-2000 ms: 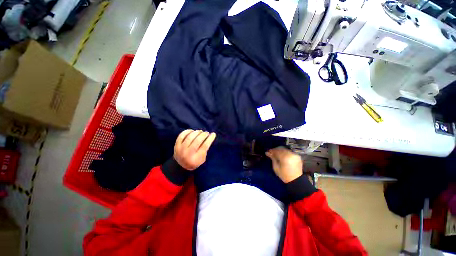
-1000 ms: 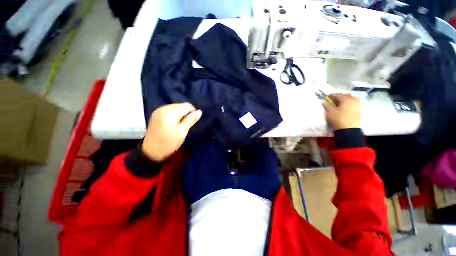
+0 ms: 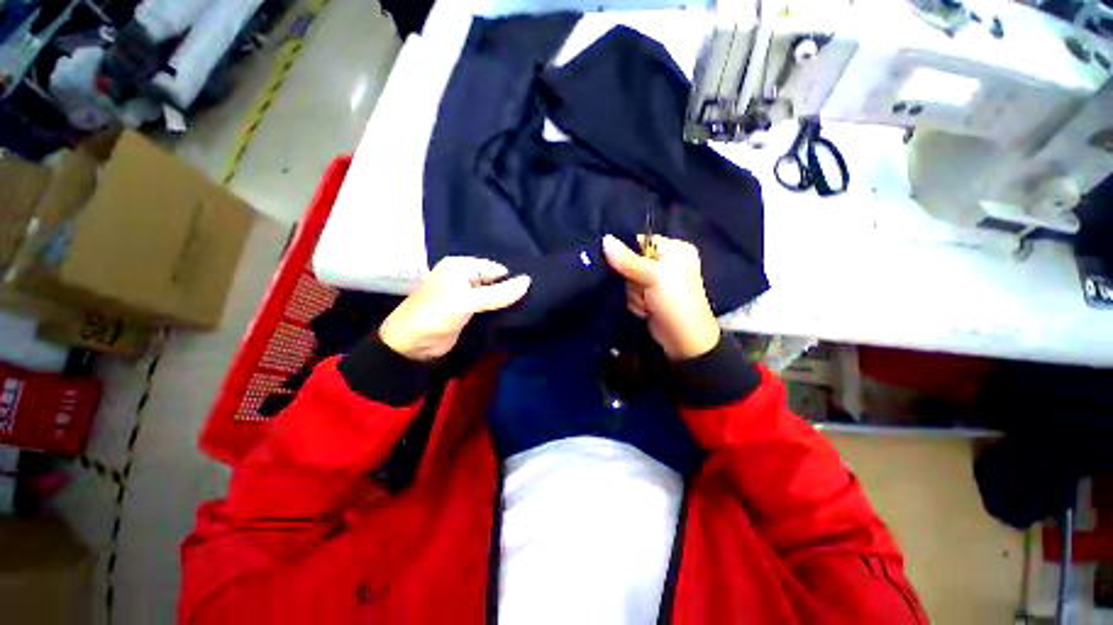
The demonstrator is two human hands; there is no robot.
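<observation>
A dark navy garment [image 3: 598,183] lies in folds on the white table and hangs over its front edge. My left hand [image 3: 454,303] grips the garment's near edge between thumb and fingers. My right hand [image 3: 665,287] holds yellow-handled thread snips [image 3: 651,248], blades pointing away from me, and its thumb and finger also touch the garment edge. A small white mark [image 3: 585,258] shows on the cloth between my hands. The white label seen earlier is hidden.
Black scissors [image 3: 812,161] lie by the head of the white sewing machine [image 3: 940,86] at the right. A red plastic crate [image 3: 278,320] with dark cloth stands left of the table [image 3: 378,183]. Cardboard boxes [image 3: 153,232] stand on the floor further left.
My right hand reached to the table, took the yellow snips and brought them left to the garment. My left hand now pinches the garment edge. The view shifted too.
</observation>
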